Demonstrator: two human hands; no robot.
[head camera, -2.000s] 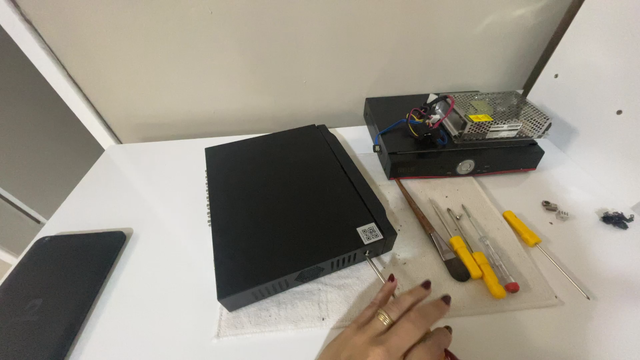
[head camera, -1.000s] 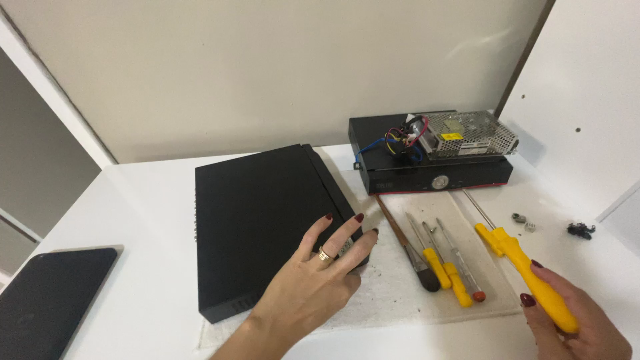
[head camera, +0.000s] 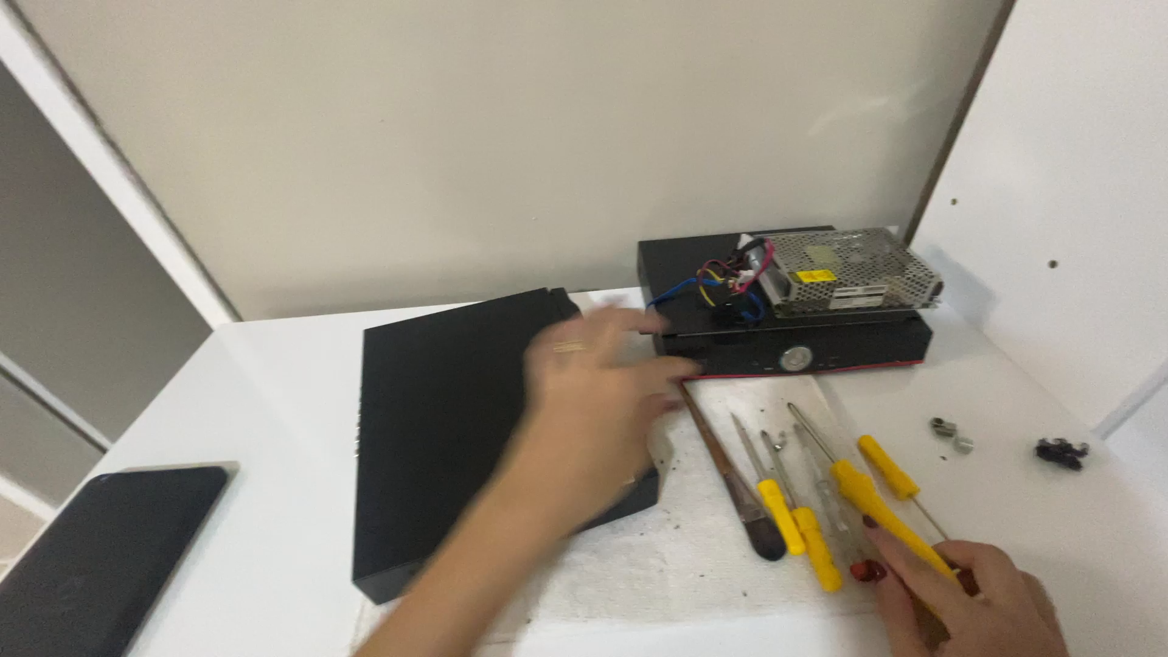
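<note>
My left hand (head camera: 598, 406), blurred, reaches across the right side of a black metal device case (head camera: 447, 429), fingers spread toward a second black case (head camera: 730, 349). At lower right, my right hand (head camera: 967, 598) is closed around a yellow-handled screwdriver (head camera: 890, 511), its shaft pointing up and left over the other tools. Beside it on a white cloth (head camera: 675, 584) lie a brush with a wooden handle (head camera: 721, 456), two yellow-handled tools (head camera: 780, 516) and a clear-handled screwdriver (head camera: 829, 502). Another yellow-handled screwdriver (head camera: 888, 467) rests farther right.
A perforated metal power supply (head camera: 849, 272) with coloured wires sits on the second case, near the back wall. Small metal parts (head camera: 951, 433) and a little pile of black screws (head camera: 1061, 452) lie at right. A dark tablet-like device (head camera: 109, 557) rests at left.
My left hand has moved from the first case's front right area toward the second case. My right hand, out of view two seconds ago, has brought the screwdriver down over the other tools.
</note>
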